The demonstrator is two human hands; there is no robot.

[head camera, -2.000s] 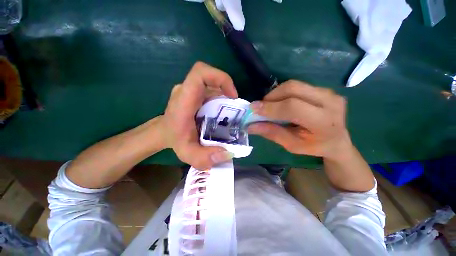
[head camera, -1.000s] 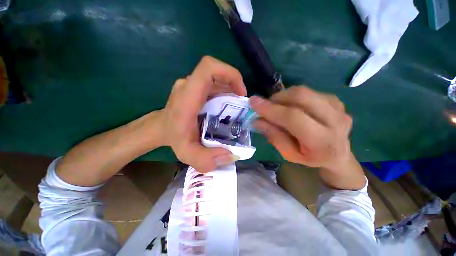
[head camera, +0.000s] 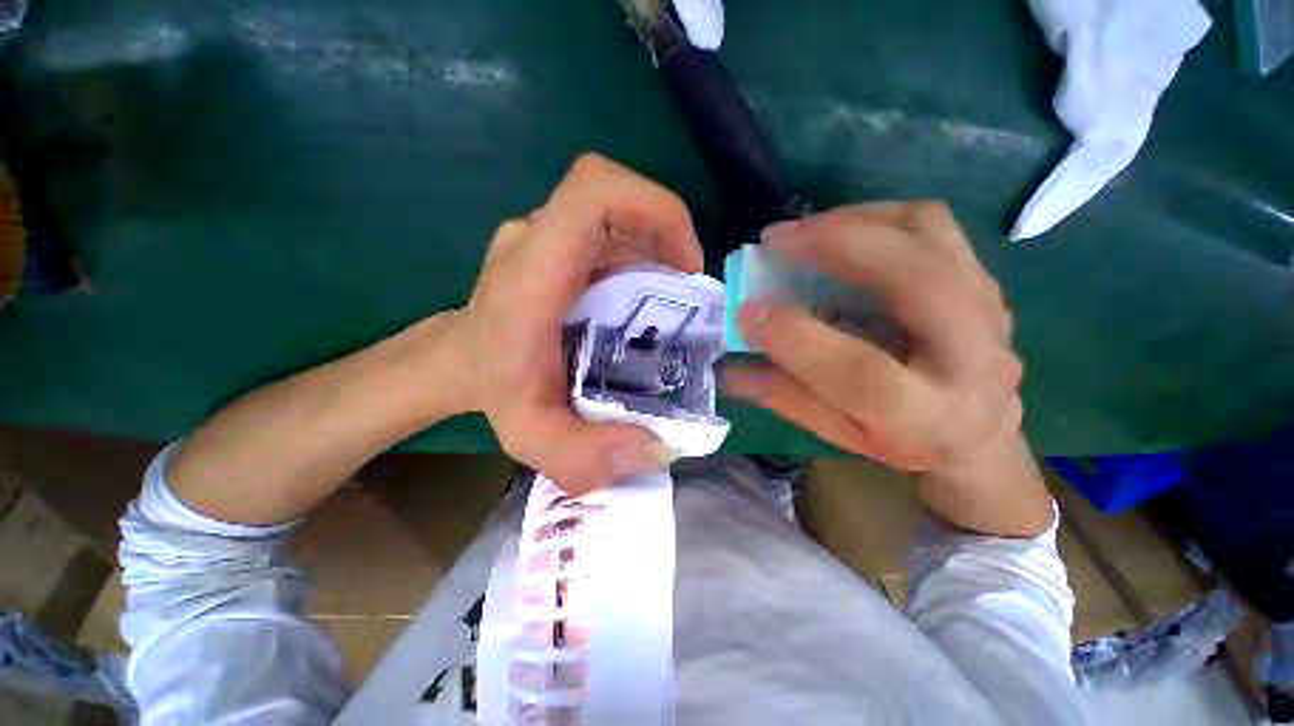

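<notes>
My left hand (head camera: 561,333) grips the white fan base (head camera: 686,294) from the left, fingers above and thumb below. The base is open on a grey recess with coiled springs facing up. The white ribbed fan grille (head camera: 603,610) hangs below it against my body. My right hand (head camera: 908,333) holds a light-blue block (head camera: 744,295) between thumb and fingers, just right of the base. The block is partly hidden by my fingers, and the hand is slightly blurred.
A black-gripped hammer (head camera: 717,121) lies on the green bench (head camera: 355,170) beyond my hands. A white cloth glove (head camera: 1114,99) lies at upper right, with another pale block (head camera: 1263,36) at the corner. Cartons (head camera: 397,546) and blue plastic (head camera: 1121,482) are below the bench edge.
My right hand has turned and moved a little right, away from the base, so more of the light-blue block shows. My left hand still holds the base in nearly the same place.
</notes>
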